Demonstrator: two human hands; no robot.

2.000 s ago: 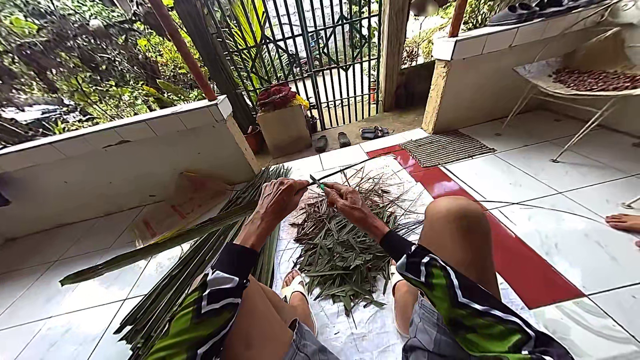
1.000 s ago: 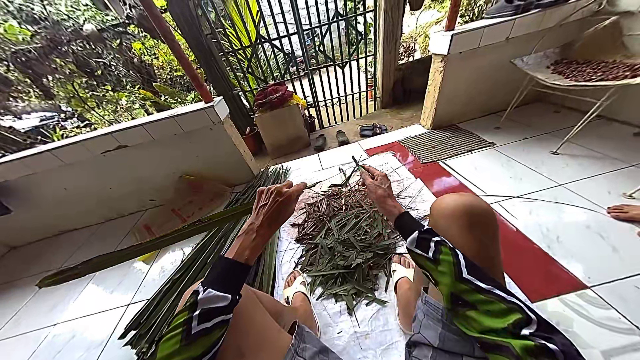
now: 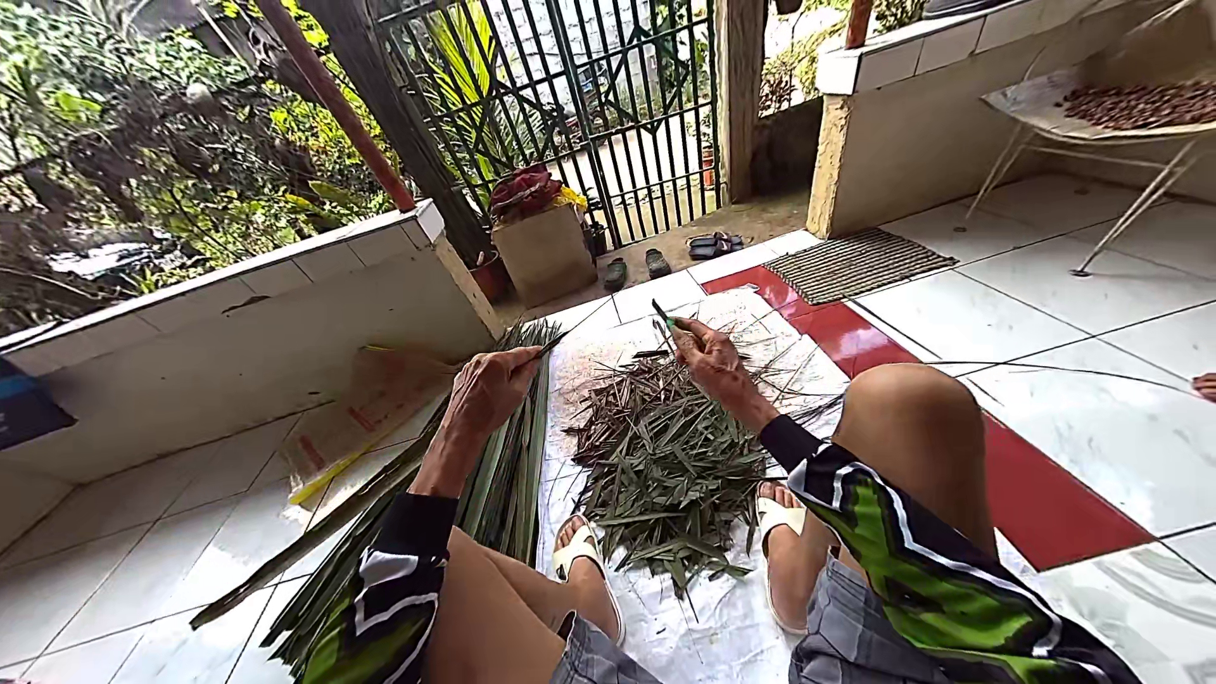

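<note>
My left hand (image 3: 489, 394) is closed on a long palm leaf strip (image 3: 313, 537), whose thin tip sticks out past the thumb. In my right hand (image 3: 717, 366) is a small knife (image 3: 662, 313) with a green part near the fingers and a dark blade pointing up and left. The hands are apart, above a heap of cut leaf pieces (image 3: 665, 465) on a white sheet (image 3: 655, 636) between my feet. A bundle of long green leaf strips (image 3: 508, 484) lies to the left of the heap, partly behind my left arm.
A yellow-edged plastic bag (image 3: 366, 418) lies left of the bundle. A ribbed mat (image 3: 860, 264) is on the tiles at right. Farther off are a low wall (image 3: 247, 351), a metal gate (image 3: 608, 123), footwear (image 3: 655, 263) and a stand with a tray of brown pieces (image 3: 1130, 104). A person's foot or hand (image 3: 1205, 385) shows at the right edge.
Two seconds ago my hands were close together at the leaf strip; they are now apart. The long strip's lower end has swung down toward the bundle.
</note>
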